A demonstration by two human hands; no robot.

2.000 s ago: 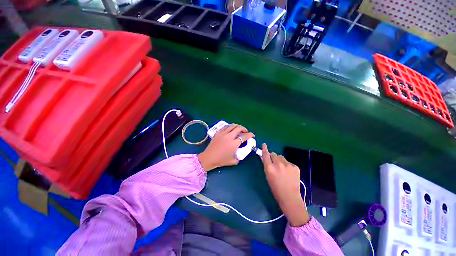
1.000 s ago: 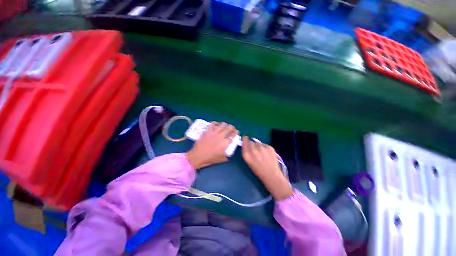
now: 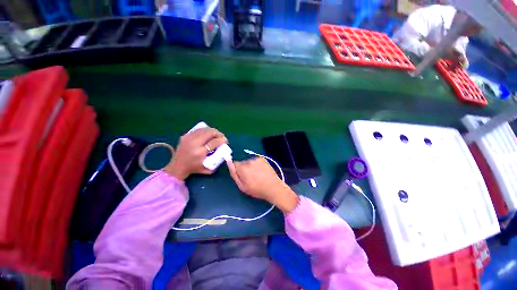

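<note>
My left hand (image 3: 195, 152) is closed around a white power bank (image 3: 216, 157); both its ends show past the fingers. My right hand (image 3: 256, 177) is just right of it, with a fingertip at the bank's near end, where a small white part shows. I cannot tell whether the right fingers grip that part. A thin white cable (image 3: 249, 219) loops over the bench, round the right hand, and its tip lies above that hand. Two dark slabs (image 3: 291, 157), apparently phones, lie side by side to the right.
Red trays (image 3: 45, 170) are stacked at left. A dark block (image 3: 105, 187) and a tape roll (image 3: 156, 157) lie beside my left arm. A purple round item (image 3: 357, 167) is by the white blister tray (image 3: 436, 209). A black compartment tray (image 3: 96, 42), blue box (image 3: 189, 25) and person (image 3: 428, 31) are across the bench.
The view has turned right, so bench things appear further left. The cable tip, earlier at my right fingers by the bank, now shows apart, above my right hand. My left hand still holds the bank.
</note>
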